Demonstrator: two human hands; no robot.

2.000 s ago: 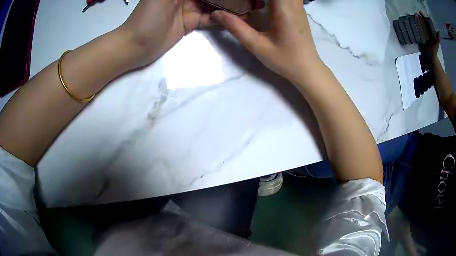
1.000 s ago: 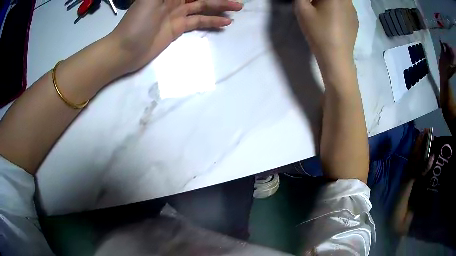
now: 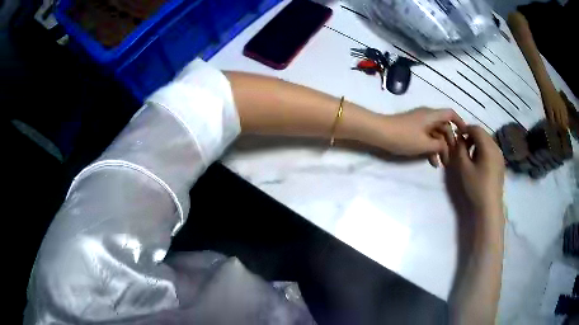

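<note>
My left hand (image 3: 422,132), with a gold bangle on the wrist, reaches over the table from the left. Its curled fingers meet the fingertips of my right hand (image 3: 477,159), which comes up from below. A tiny pale spot shows between the fingers. I cannot tell whether it is a held thing or a nail. Stacks of grey-brown pieces (image 3: 534,147) stand just right of my right hand, on the white marble-pattern table (image 3: 305,174).
A blue crate (image 3: 190,32) is at the upper left, beside a red-edged phone (image 3: 289,33). Keys (image 3: 371,63) and a dark oval object (image 3: 399,75) lie behind my hands. A clear bag (image 3: 438,22) and another person's arm (image 3: 536,60) are at the far side.
The view has swung left, showing the crate, phone and bag. My hands, apart one second ago, are together at the fingertips. The earlier dark piece is out of sight.
</note>
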